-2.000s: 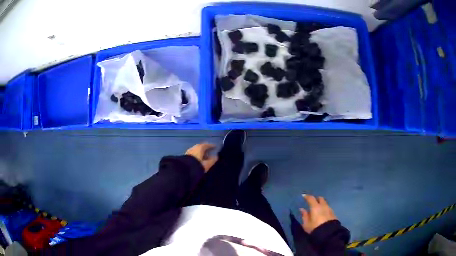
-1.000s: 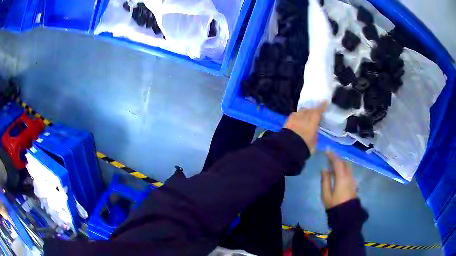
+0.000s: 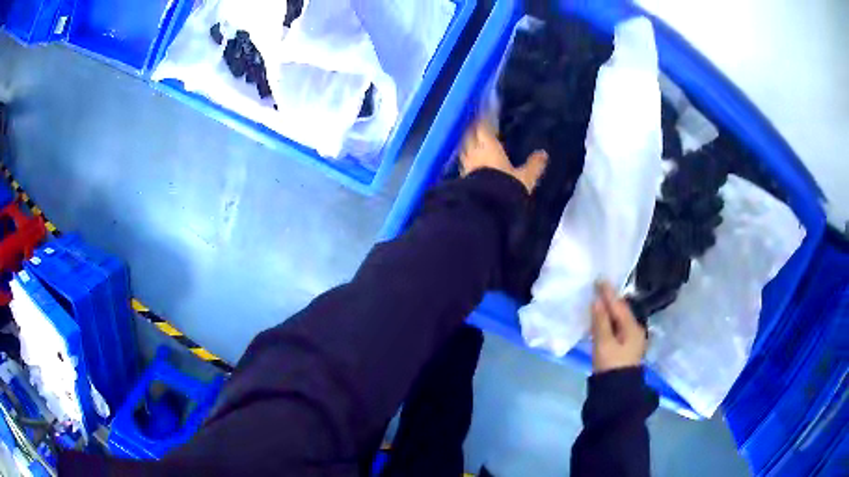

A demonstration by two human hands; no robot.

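Observation:
A blue tray [image 3: 749, 98] holds heaps of small black moulded parts [image 3: 549, 84] and white liner sheets. One white liner sheet [image 3: 610, 158] is lifted and folded across the middle, with black parts on both sides of it. My left hand [image 3: 503, 160] is inside the tray at its left side, thumb and fingers apart, over the black parts; its fingertips are partly unclear. My right hand [image 3: 618, 331] is at the tray's near edge, its fingers pinched on the lower edge of the liner sheet.
A second blue tray [image 3: 270, 126] with white liner and a few black parts stands to the left. More blue crates [image 3: 796, 401] are at the right. A blue stool [image 3: 158, 410], upright crates, a red stool and yellow-black floor tape are at the lower left.
My left hand has moved from the tray's near edge up into its left side. My right hand has come onto the liner, which is folded back further, showing more black parts.

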